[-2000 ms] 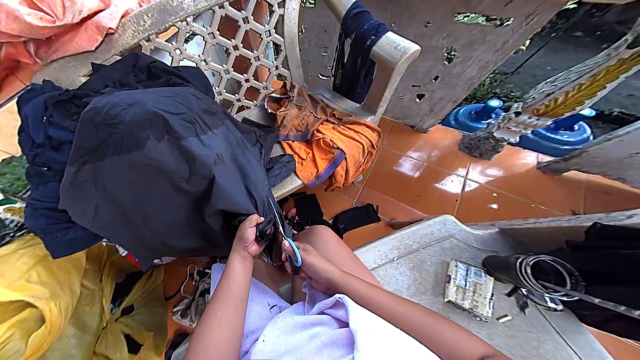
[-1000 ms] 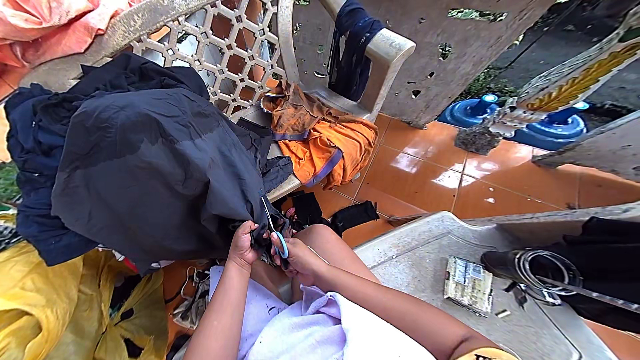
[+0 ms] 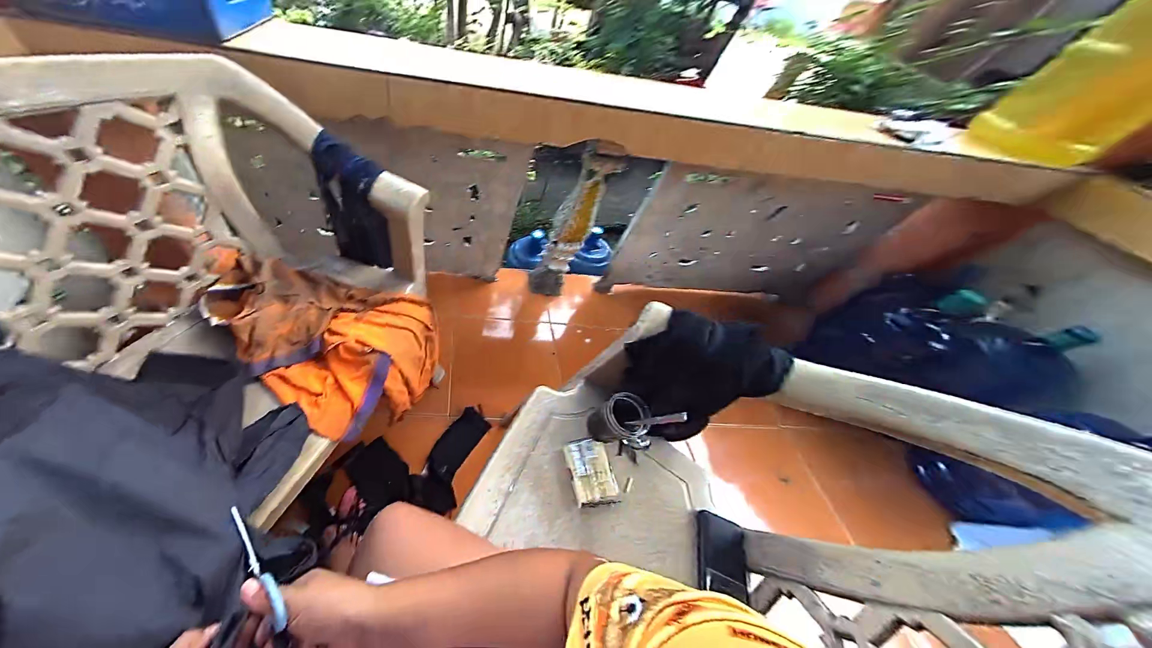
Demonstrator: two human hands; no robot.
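A pair of scissors (image 3: 256, 567) with light blue handles is in my right hand (image 3: 310, 607), its blade pointing up and left over a large dark cloth (image 3: 108, 504). Only the fingertips of my left hand (image 3: 196, 635) show at the bottom edge, beside a bunched dark piece close to the scissors. Whether they pinch that piece is not clear. Orange cloth (image 3: 360, 351) with purple bands lies on the plastic chair just beyond the dark cloth.
A second plastic chair (image 3: 540, 468) at my right bears a small packet (image 3: 591, 472), a dark cup (image 3: 616, 418), a black phone-like object (image 3: 722, 553) and black cloth (image 3: 702, 364). Black scraps (image 3: 454, 445) lie on the tiled floor. Blue plastic bags (image 3: 936, 351) fill the right corner.
The view has swung up and to the right, bringing the wall ledge and second chair into sight. The scissors stay in my right hand. My left hand now sits mostly outside the frame.
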